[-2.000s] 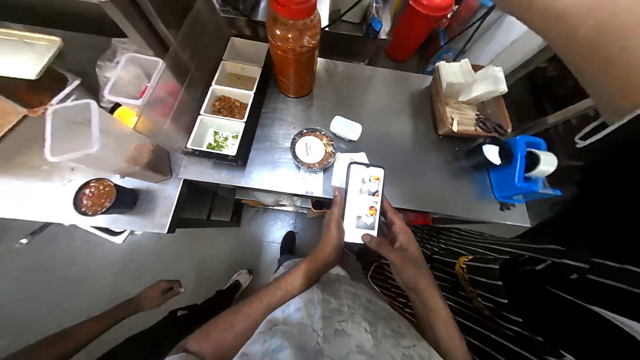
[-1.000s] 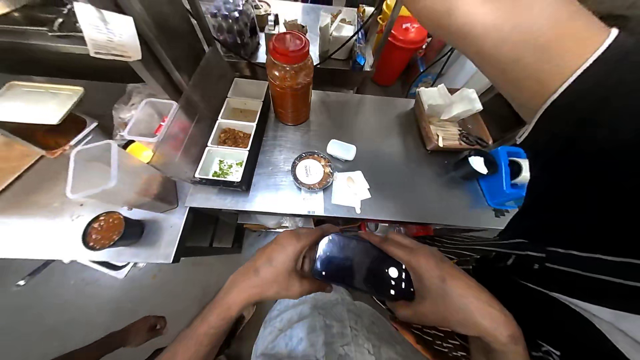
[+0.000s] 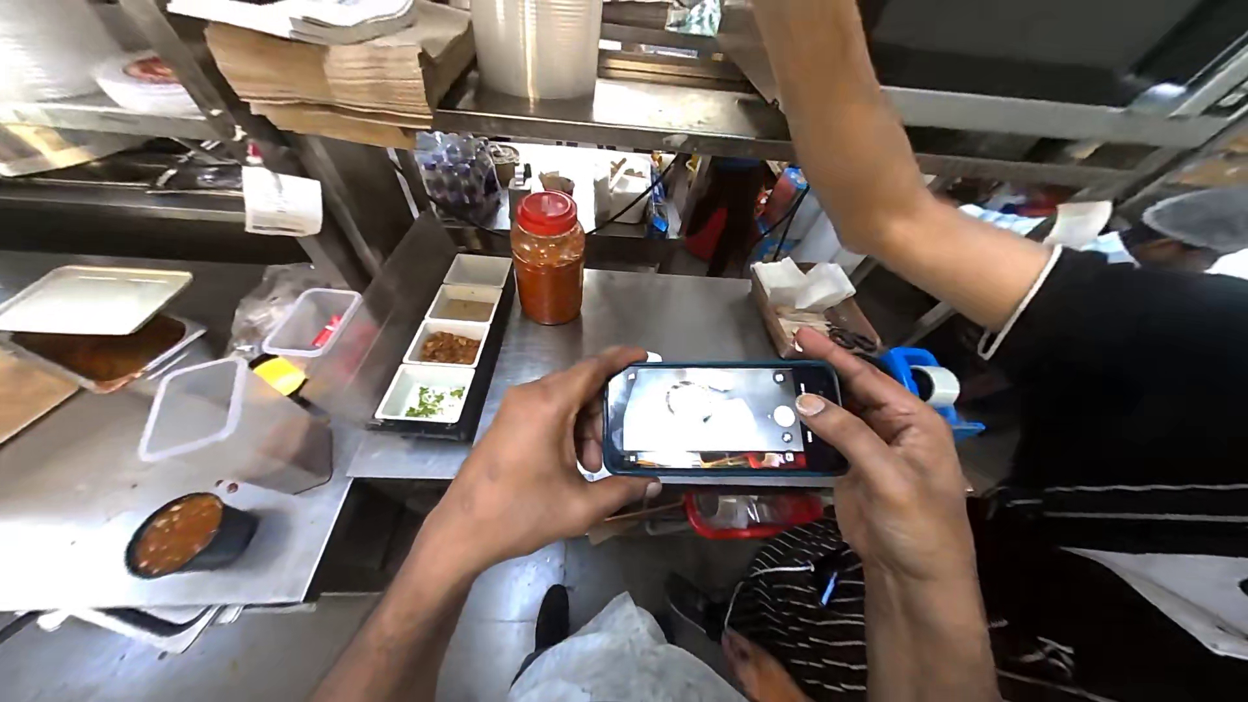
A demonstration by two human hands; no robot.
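Both of my hands hold a smartphone (image 3: 721, 419) level over the front edge of the steel counter (image 3: 634, 312). My left hand (image 3: 546, 448) grips its left end between thumb and fingers. At the right end is my right hand (image 3: 877, 429), its thumb over the camera button on the screen. The screen shows a camera picture of a pale surface with a round thing. The phone and hands hide the spot where a round bowl lay earlier. Beyond the phone stands a plastic jar of red sauce (image 3: 549, 263) with a red lid.
Left of the jar is a rack of white trays (image 3: 448, 346) with toppings. A black cup of sauce (image 3: 185, 533) and a clear plastic container (image 3: 239, 424) stand farther left. Right are a napkin box (image 3: 809, 302) and a blue tape dispenser (image 3: 926, 380). A co-worker's arm (image 3: 858, 166) reaches across above.
The phone has turned from upright to sideways, and its dark screen of a second ago now shows a camera picture. My right thumb has moved onto the screen. The view has tilted up.
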